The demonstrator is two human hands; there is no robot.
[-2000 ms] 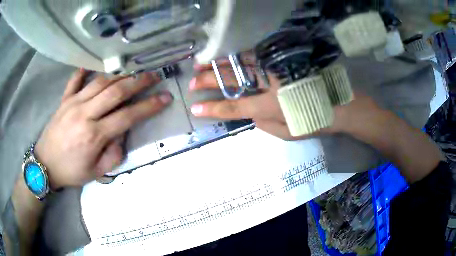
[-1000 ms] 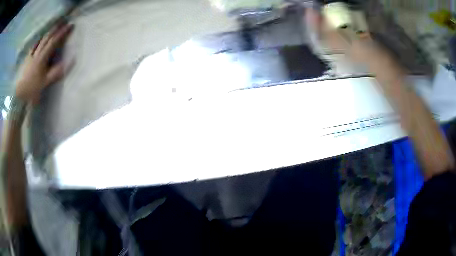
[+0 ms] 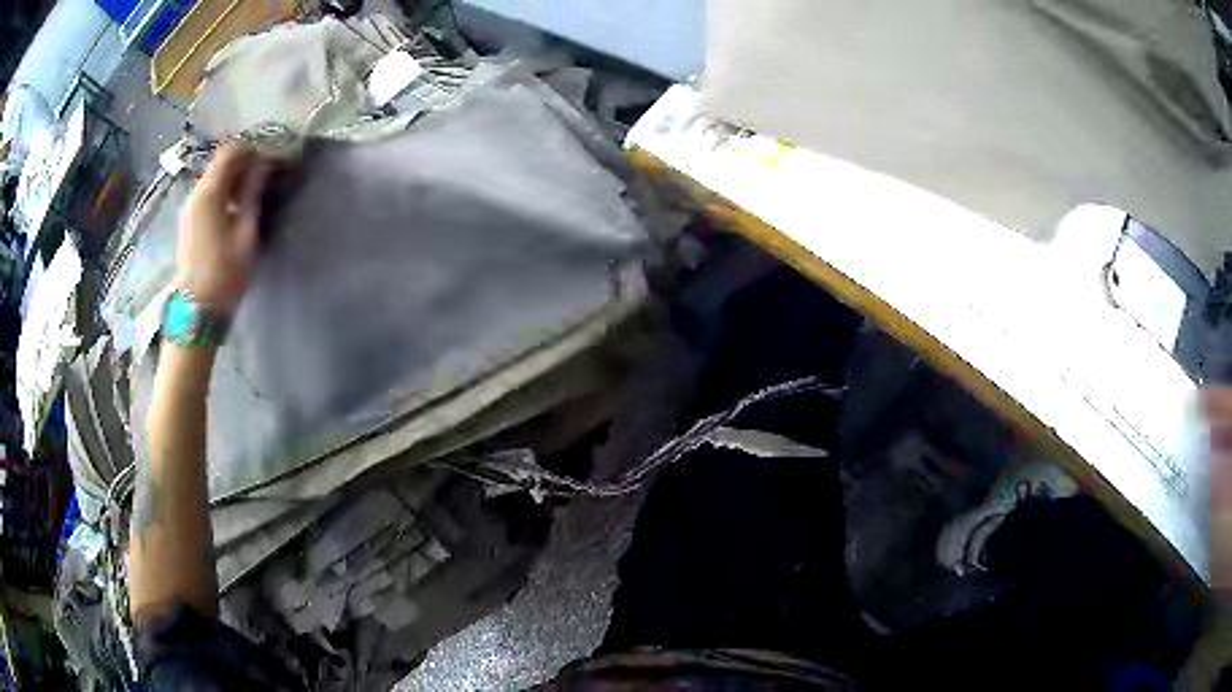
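Observation:
A stack of cut panels (image 3: 446, 257) lies at the left, its top panel grey and smooth with a blurred, raised-looking surface. My left hand (image 3: 223, 223), with a watch at the wrist, is at the stack's upper left corner. Its fingers are bent over the panel edge and partly hidden, so I cannot tell if they grip it. A grey-beige garment panel (image 3: 932, 95) lies on the white machine table (image 3: 892, 223) at the upper right. My right hand (image 3: 1219, 433) is cut off by the right edge and blurred.
The table has a wooden front edge (image 3: 865, 308). A twisted cord (image 3: 676, 446) trails from the stack across the dark-clothed lap. More layered cloth pieces (image 3: 358, 541) hang under the stack. A shiny plate (image 3: 1148, 284) is set in the table. Yellow and blue containers stand at the upper left.
The view has swung left from the sewing machine to the stack. My left hand has moved from the cloth on the table to the stack. My right hand is now mostly out of view.

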